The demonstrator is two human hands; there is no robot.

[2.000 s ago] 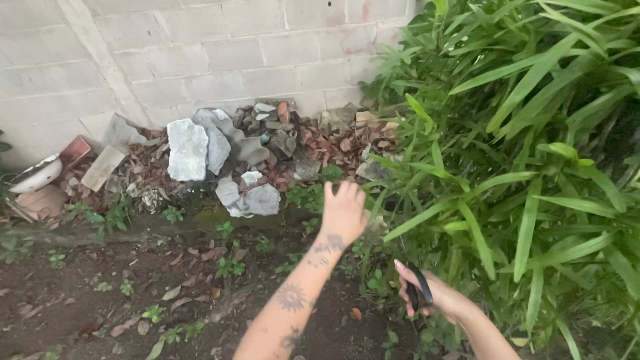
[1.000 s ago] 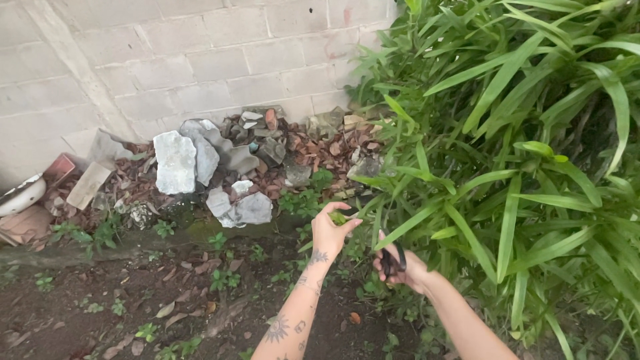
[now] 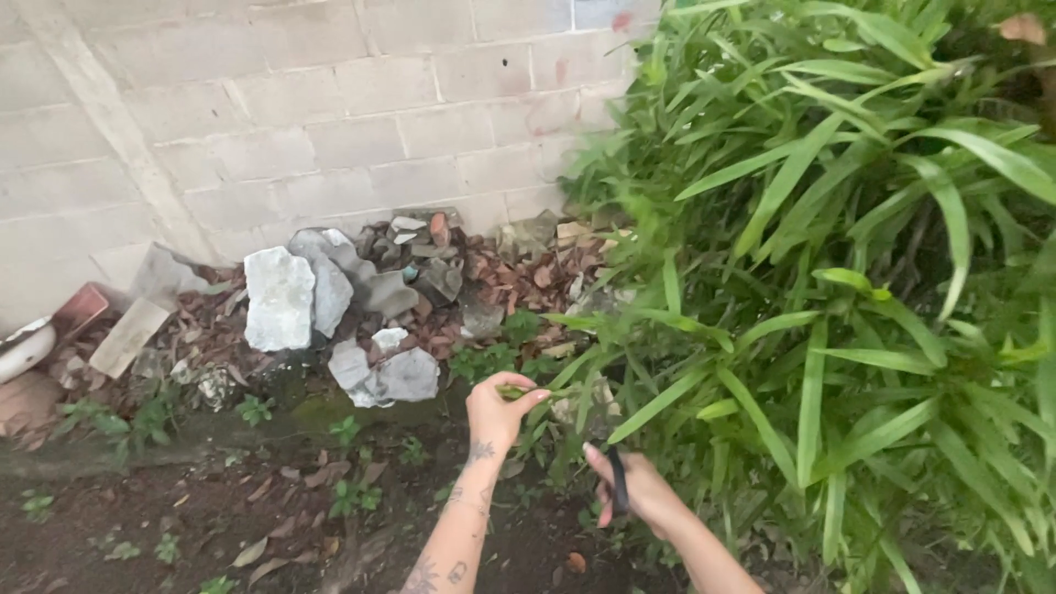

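Observation:
My left hand (image 3: 499, 408) is low in the middle of the view, its thumb and fingers pinching the end of a long green leaf (image 3: 518, 391). To the right and a little lower, my right hand (image 3: 631, 488) grips the black handles of a pair of scissors (image 3: 617, 480). The blades are blurred against the foliage, so how far apart they are cannot be told. Both hands are at the left edge of a dense, strap-leaved green plant (image 3: 804, 396), whose leaves reach toward my left hand.
A pale block wall (image 3: 346, 107) runs across the back. Along its foot lie broken concrete slabs (image 3: 279, 299), rubble, dry leaves, a board (image 3: 129, 337) and a white basin (image 3: 26, 351) at far left. Dark soil (image 3: 206, 511) with small weeds is in front.
Two seconds ago my left hand was held up farther from the scissors; one second ago it pinched greenery near the plant. My right hand has kept the scissors throughout.

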